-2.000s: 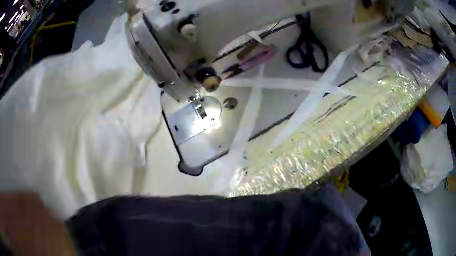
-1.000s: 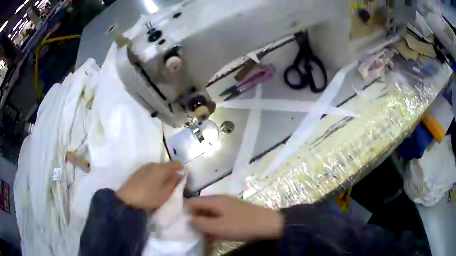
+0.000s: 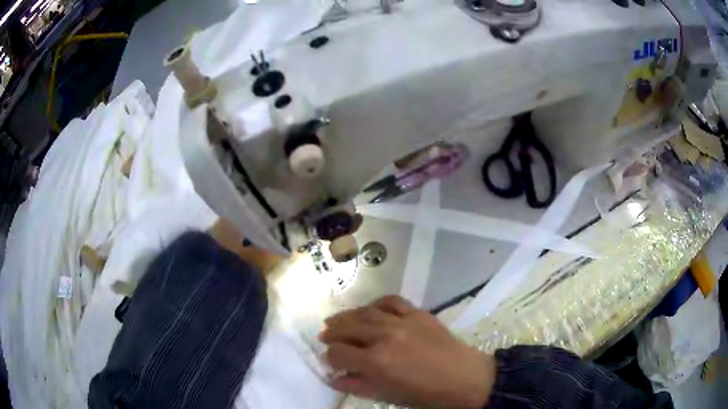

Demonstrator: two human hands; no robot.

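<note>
The white garment piece [image 3: 283,371] lies in front of the needle area, under the bright lamp of the sewing machine [image 3: 431,88]. My right hand [image 3: 399,347] is on its right edge, in front of the presser foot [image 3: 319,257], with fingers close together and the fabric edge at the fingertips. My left hand [image 3: 243,244] reaches in at the left of the needle. It is mostly hidden by my dark striped sleeve and the machine head, so its fingers cannot be seen. The fabric at the needle is washed out by glare.
A large white garment pile [image 3: 60,240] lies at the left. Pink snips [image 3: 423,172], black-handled scissors [image 3: 523,168] and crossed white strips [image 3: 511,232] lie on the machine bed. Shiny plastic covering [image 3: 599,275] runs along the table edge. A white bundle [image 3: 678,343] is at the right.
From out of view two seconds ago, my hands came in with the white piece below the machine. My left hand has since moved up beside the needle; my right hand moved slightly right. The view has shifted.
</note>
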